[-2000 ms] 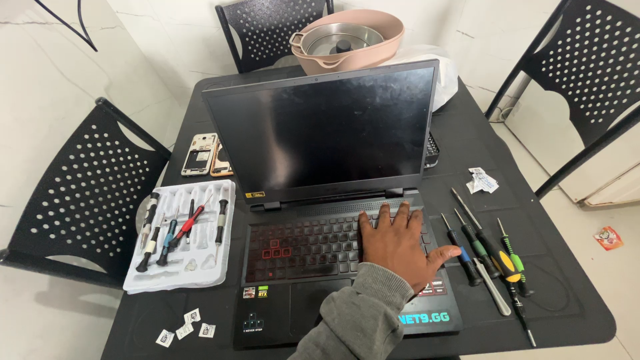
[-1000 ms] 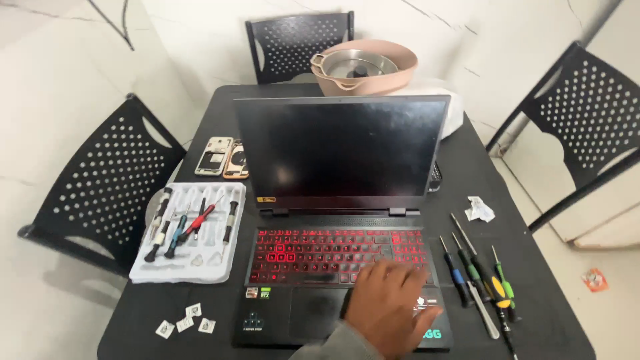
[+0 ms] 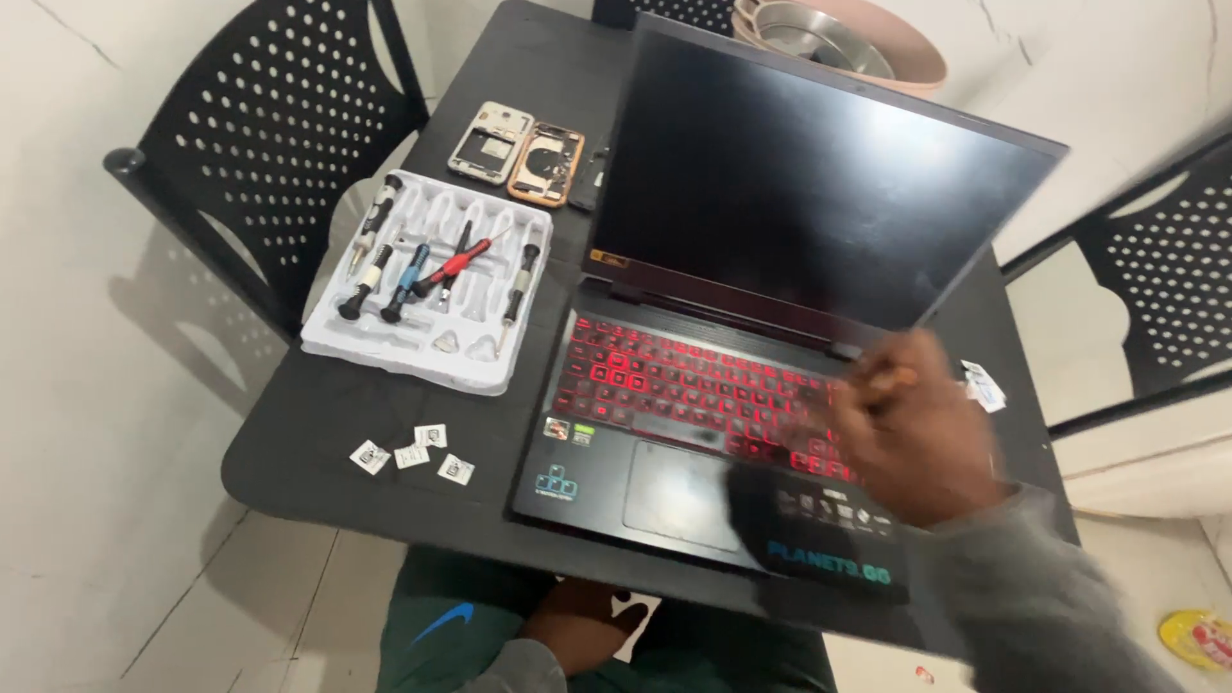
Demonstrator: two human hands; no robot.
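Observation:
An open laptop (image 3: 683, 481) with a dark screen and red-lit keys stands on the black table. Blurred by motion, my right hand (image 3: 914, 433) is over the right side of its keyboard, fingers curled; whether it touches the keys or holds anything is unclear. My left hand (image 3: 587, 626) lies low in my lap below the table edge, partly hidden, its grip unclear. Left of the laptop is a white plastic tray (image 3: 404, 358) holding several small screwdrivers, among them a red one (image 3: 462, 262) lying across a black tool.
Two opened phone bodies (image 3: 492, 144) (image 3: 547, 166) lie behind the tray. Several small white paper squares (image 3: 411, 454) are near the front left edge. A pink basin (image 3: 914, 58) with a metal pan stands behind the laptop. Crumpled white scraps (image 3: 984, 387) lie at right. Perforated black chairs (image 3: 279, 106) surround the table.
The keys, unlit two seconds ago, are lit red. My right hand has risen from its flat spread and its fingers have curled. My left hand has come into view. The view has swung left.

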